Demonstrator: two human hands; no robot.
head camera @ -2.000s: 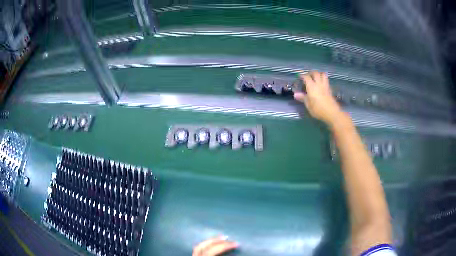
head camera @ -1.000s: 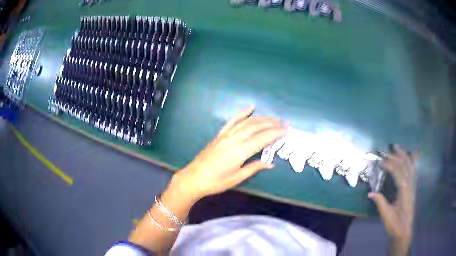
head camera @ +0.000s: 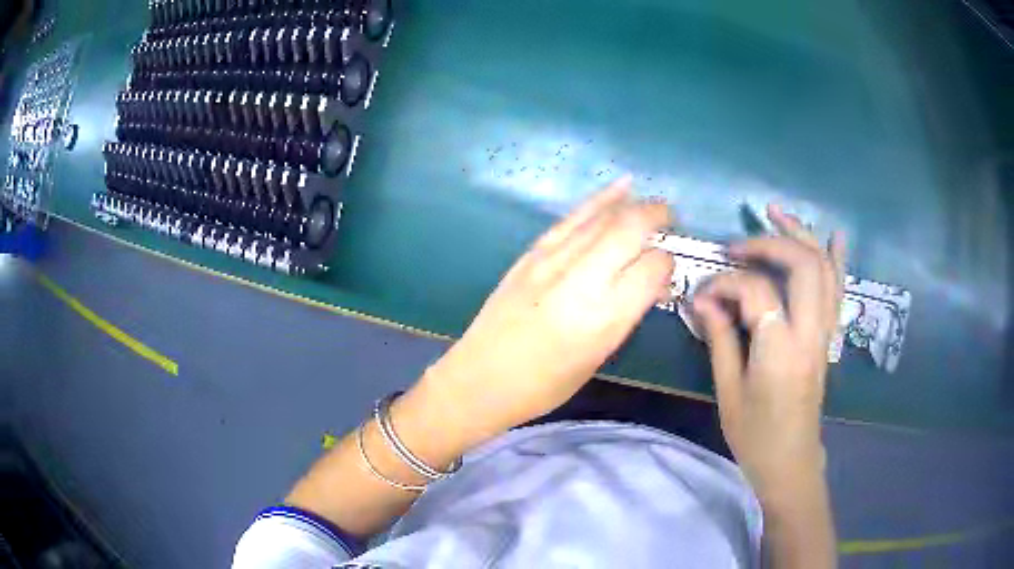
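A silver-white four-unit strip [head camera: 878, 316] lies over the green bench near its front edge. Its straight rail is on the far side and its toothed edge faces me. Fine dark curved lines show on its pale face. My left hand [head camera: 578, 295] is at the strip's left end, fingers bent over it; whether it grips the strip is hidden. My right hand [head camera: 778, 322] is over the middle of the strip, thumb and fingers bent close to its face. The strip's middle is mostly hidden by this hand, and whether the fingertips hold anything cannot be told.
A large block of stacked black strips [head camera: 234, 122] lies at upper left, black discs at its right end. Flat pale panels [head camera: 42, 128] lie at far left. The green bench [head camera: 534, 67] has its front edge before me. A grey floor with yellow lines is below, and a blue thing at left.
My right hand has moved left from the strip's right end to its middle. My left hand stays at the left end. The strip has turned less shiny, and the view has shifted.
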